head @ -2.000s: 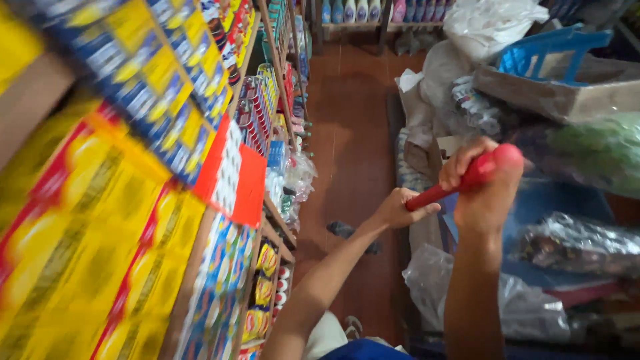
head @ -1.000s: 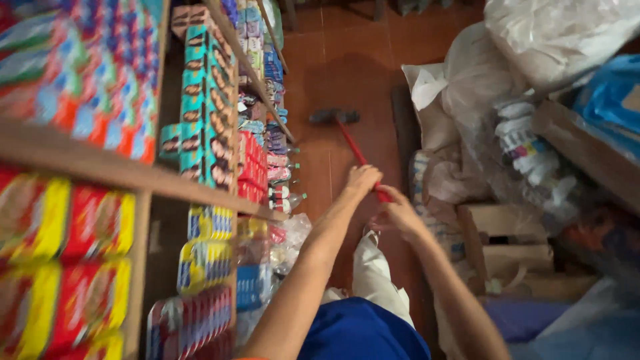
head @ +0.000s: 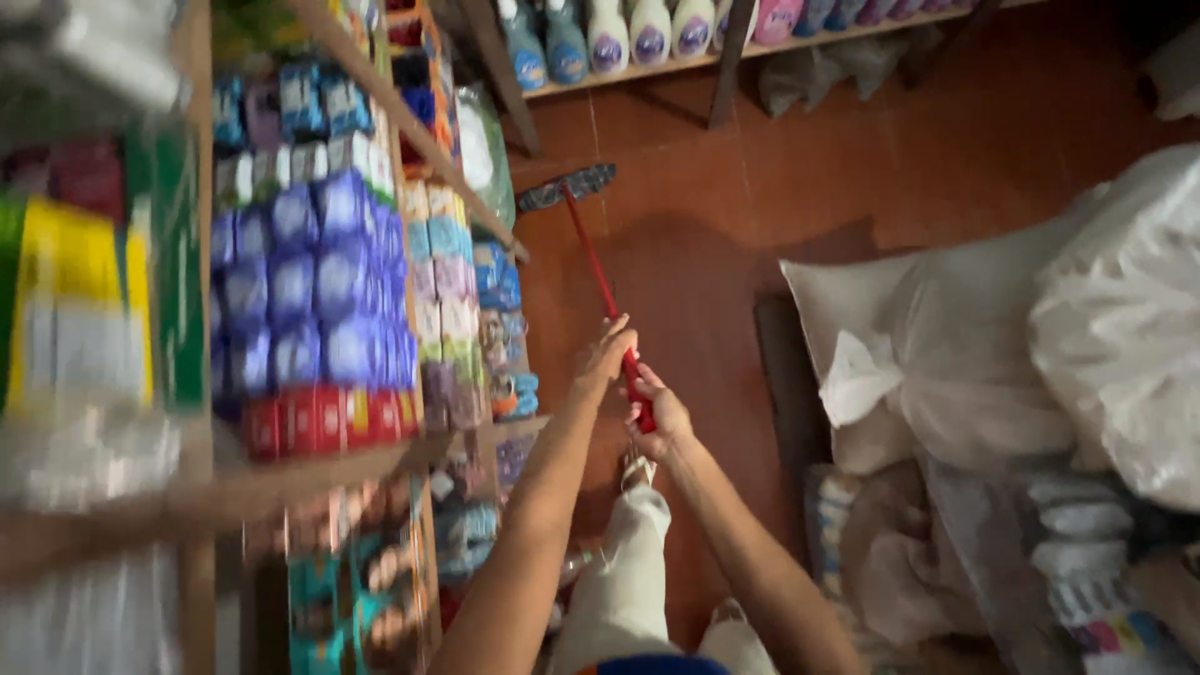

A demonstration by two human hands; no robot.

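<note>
A long red handle point(head: 589, 246) runs away from me to a dark, wide cleaning head point(head: 566, 187), a mop or broom by its shape, which rests on the brown tiled floor point(head: 675, 281). My left hand point(head: 609, 352) grips the handle partway down. Close behind it, nearer my body, my right hand point(head: 662, 414) is closed around the handle's end. The head lies beside the foot of the left shelving, near a clear-wrapped package.
Wooden shelves point(head: 375, 459) with packaged goods line the left side. Across the far end stands a low shelf of bottles point(head: 647, 37). Large pale sacks point(head: 956, 347) and a dark board point(head: 792, 375) border the floor on the right.
Two seconds ago the handle's end was raised at the right; my hands are now lower, in front of my body. Since one second ago the cleaning head has moved farther forward. The view has shifted.
</note>
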